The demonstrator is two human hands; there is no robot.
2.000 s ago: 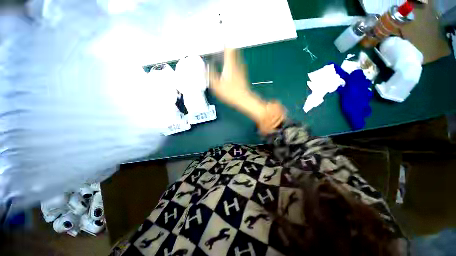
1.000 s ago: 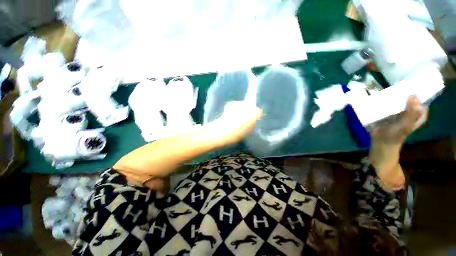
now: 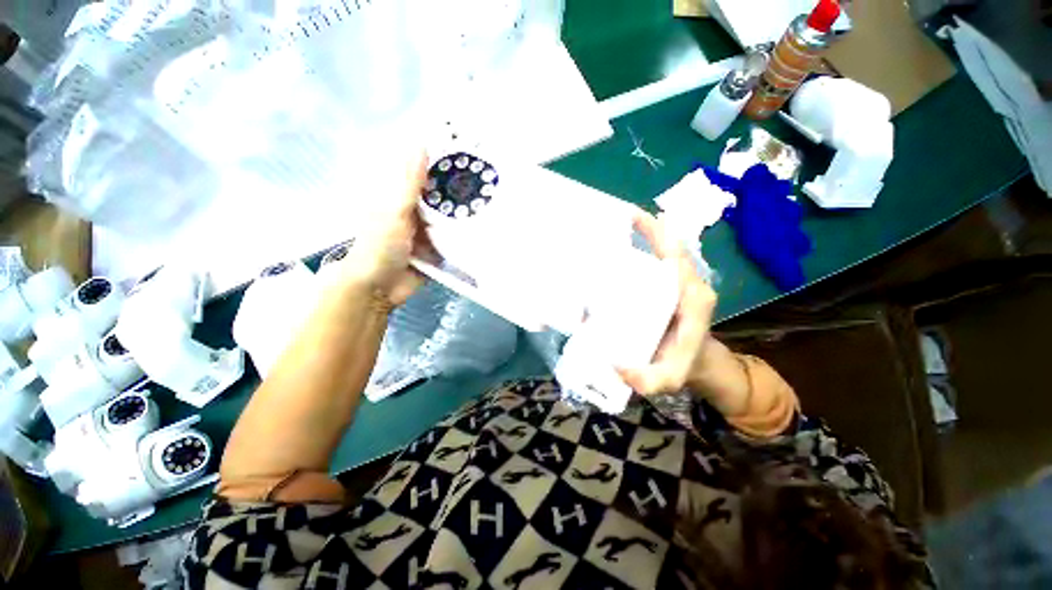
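A white dome security camera [image 3: 542,236] is held up over the bench between both hands, its round black lens face with a ring of LEDs towards the upper left. My left hand [image 3: 398,236] grips the lens end. My right hand [image 3: 681,317] grips the bracket end at the right. A thin white antenna [image 3: 467,290] runs along the camera's lower side. A clear plastic bag or tray [image 3: 456,337] lies on the green mat beneath it, partly hidden by the camera.
Several white cameras [image 3: 127,409] stand at the left. Clear plastic [image 3: 173,150] is piled over the white board at the back. At the right are a blue rag [image 3: 767,225], an orange-brown can [image 3: 794,63], a small bottle [image 3: 727,101] and another camera [image 3: 848,144].
My left hand has left the clear plastic on the mat and now holds the camera's lens end. My right hand has brought the camera from the right to in front of me.
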